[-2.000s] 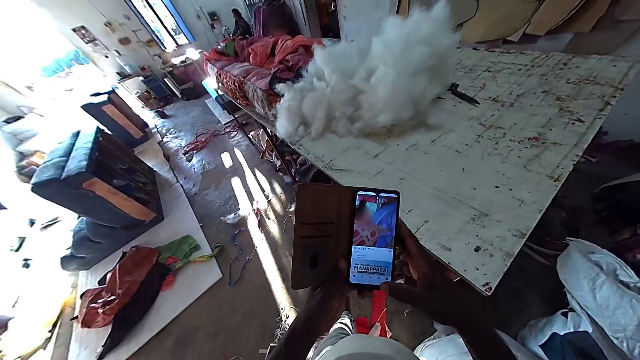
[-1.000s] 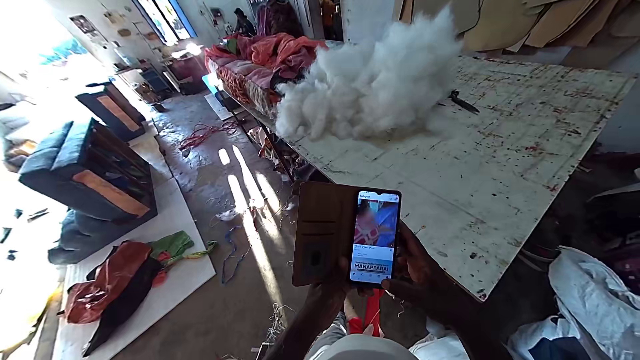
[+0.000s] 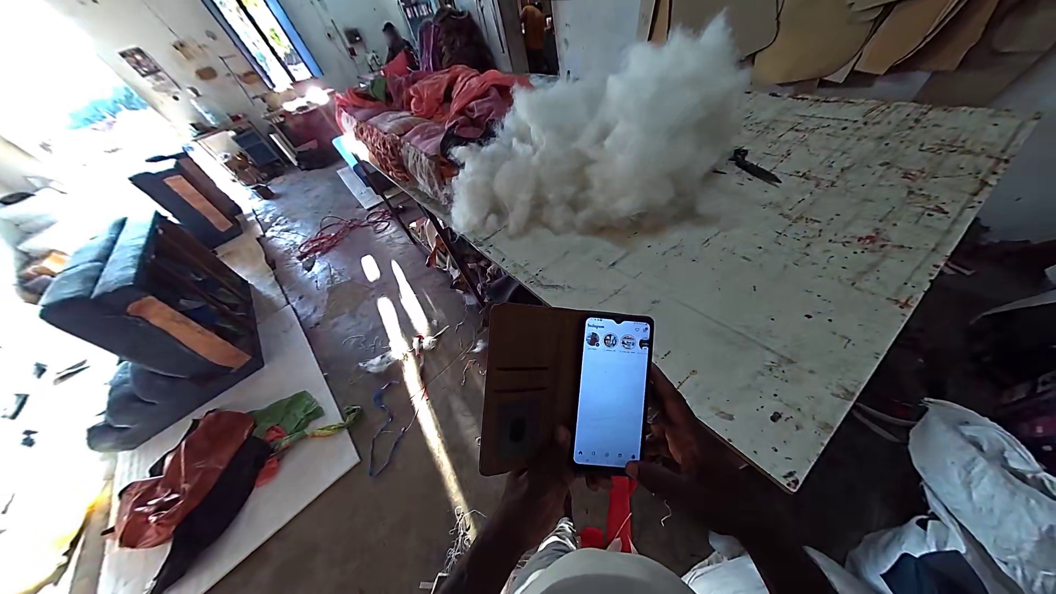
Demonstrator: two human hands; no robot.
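A smartphone [image 3: 612, 396] in an open brown wallet case [image 3: 528, 388] is held upright in front of me, its screen lit and mostly blank. My left hand [image 3: 540, 487] grips the lower part of the case from below. Around the phone's right side and bottom corner is my right hand [image 3: 676, 445], its thumb at the lower edge of the screen. Beyond the phone, a big heap of white fibre stuffing [image 3: 602, 140] lies on a stained white work table [image 3: 709, 289].
A dark tool [image 3: 755, 167] lies beside the stuffing. Red cloth [image 3: 454, 99] is piled behind. Upholstered furniture [image 3: 165, 305] stands on the left, near brown and green material [image 3: 186, 478] on a white board [image 3: 305, 495]. White sacks [image 3: 982, 470] sit at right; people are in the background.
The phone's screen has changed from a coloured picture with text to a mostly blank page with a row of round icons. Both hands still hold the phone and case.
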